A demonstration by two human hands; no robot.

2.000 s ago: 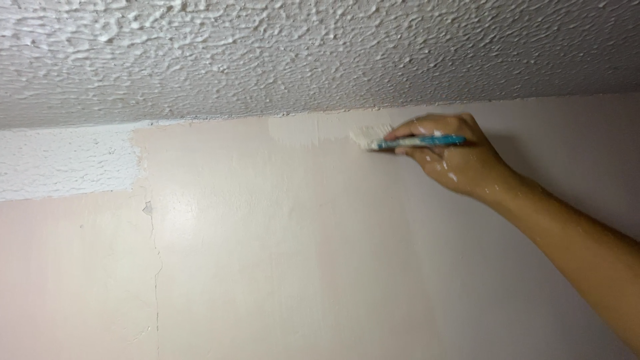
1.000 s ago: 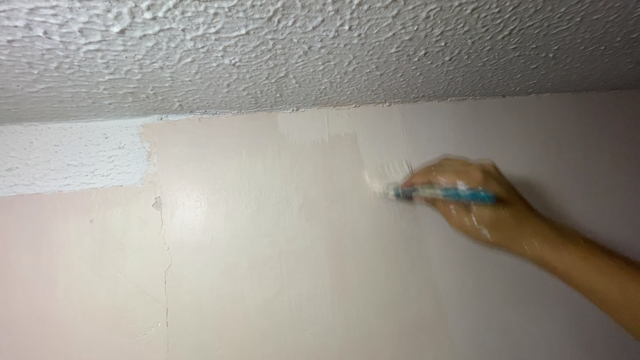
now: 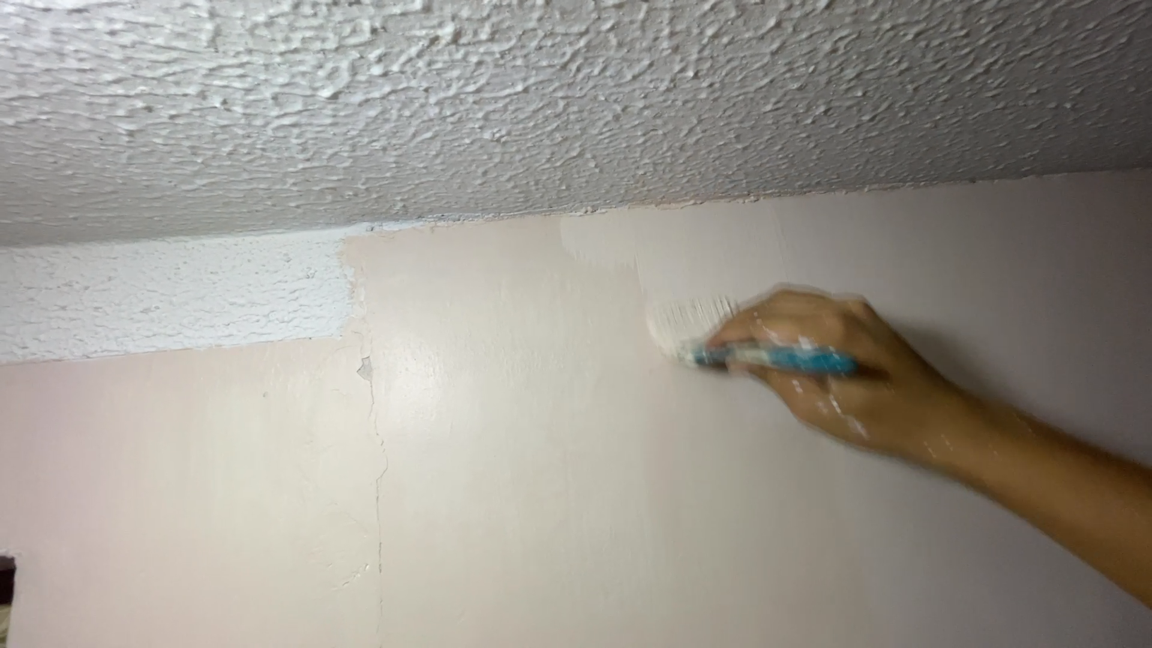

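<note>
My right hand (image 3: 814,369), spotted with white paint, is shut on a paintbrush (image 3: 792,357) with a blue handle. The brush lies roughly level, its bristles pointing left and pressed against the pale pinkish wall (image 3: 504,432). A streaky patch of wet, light paint (image 3: 691,319) shows on the wall just above the bristles. Higher up, a lighter painted patch (image 3: 598,241) touches the ceiling line. The hand and brush are slightly blurred. My left hand is out of view.
A white textured ceiling (image 3: 540,99) slopes across the top. At the left, a rough white band (image 3: 171,292) runs beneath it. A thin crack (image 3: 376,468) with a small chip (image 3: 364,367) runs down the wall. A dark object (image 3: 6,580) shows at the lower left edge.
My right hand with the brush has moved down from near the ceiling line to lower on the wall. Light paint now shows there, where the earliest frame shows bare wall colour.
</note>
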